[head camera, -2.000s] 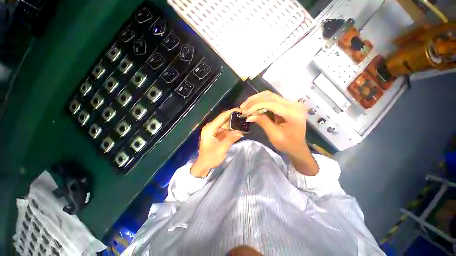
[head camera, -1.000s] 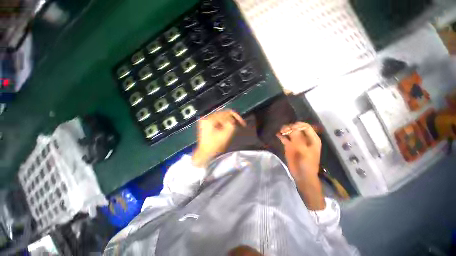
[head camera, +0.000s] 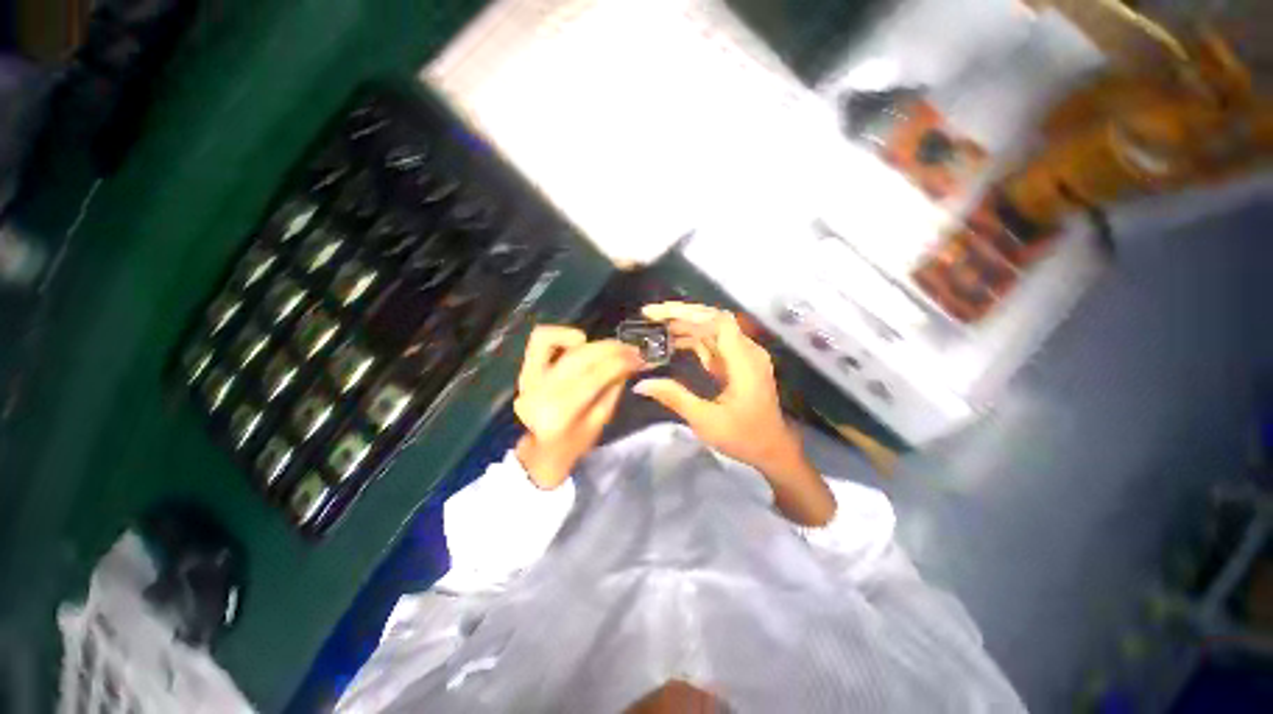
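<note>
A small dark square watch housing (head camera: 644, 342) with a pale edge is held in front of my chest. My left hand (head camera: 570, 396) grips its left side with the fingertips. My right hand (head camera: 726, 388) is at its right side, with the upper fingertips against it and the thumb just below. The fingers partly cover the housing, and motion blur hides its details. The black parts tray (head camera: 461, 366) lies to the left, with silver-cream units in its lower left rows and dark pockets in its upper right part.
A white parts tray (head camera: 600, 126) lies above the black tray. The white machine (head camera: 894, 405) is on the right with orange fixture nests (head camera: 963, 272) and a gold-yellow column (head camera: 1103, 154). A black rounded object (head camera: 196, 572) and a white lined tray (head camera: 119, 649) are at lower left.
One second ago my hands were apart, with no housing visible between them. Now they are together at the dark housing. The view has also turned and shifted.
</note>
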